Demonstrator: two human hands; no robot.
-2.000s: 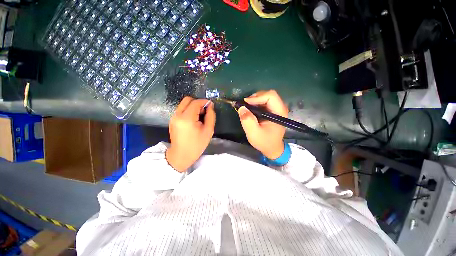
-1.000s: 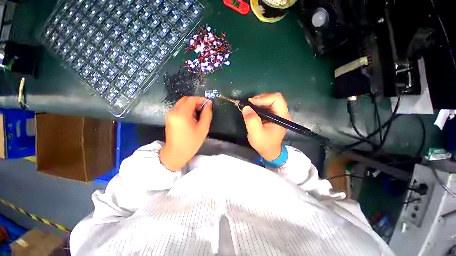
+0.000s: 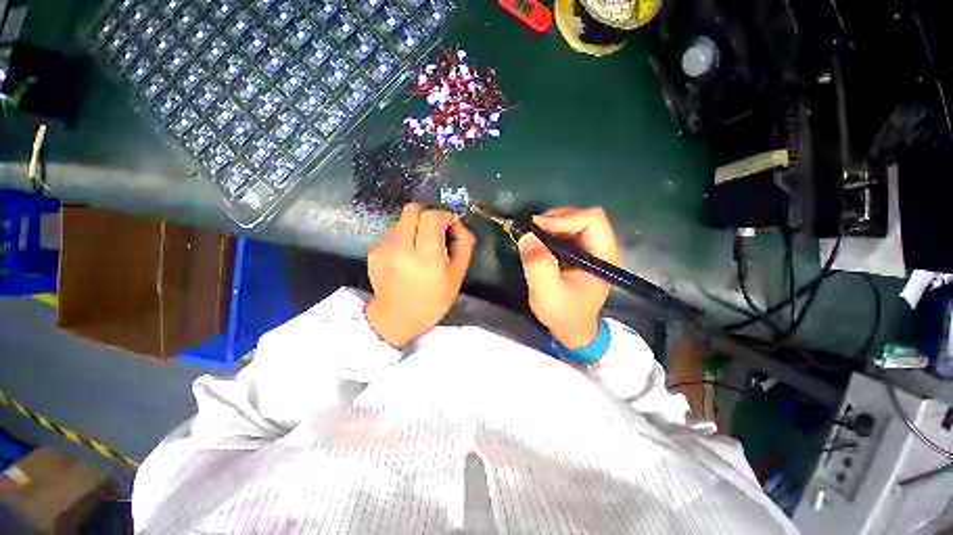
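A small whitish-blue circuit board [image 3: 455, 195] lies on the green mat in front of my hands. My right hand [image 3: 570, 274] holds a black soldering iron [image 3: 601, 269] like a pencil, its thin metal tip pointing left at the board's lower right edge. My left hand [image 3: 420, 271] is just below the board, thumb and fingertips close together near its lower edge. What is between them is too small to tell. A heap of silver-white pieces with red leads [image 3: 458, 102] lies beyond the board. A dark, hair-like heap [image 3: 389, 178] lies left of it.
A clear blister tray [image 3: 246, 217] with small boards lies at the upper left. A yellow pot [image 3: 599, 42] and a red piece [image 3: 530, 13] are at the top. A black holder [image 3: 695, 89] and a black box with cables [image 3: 754, 188] are on the right. A cardboard box [image 3: 141, 280] stands below left.
The view has shifted, so the bench things sit further right. My left fingers have changed pose beneath the board; a thin strand seen there earlier is no longer clear. The iron's tip stays near the board.
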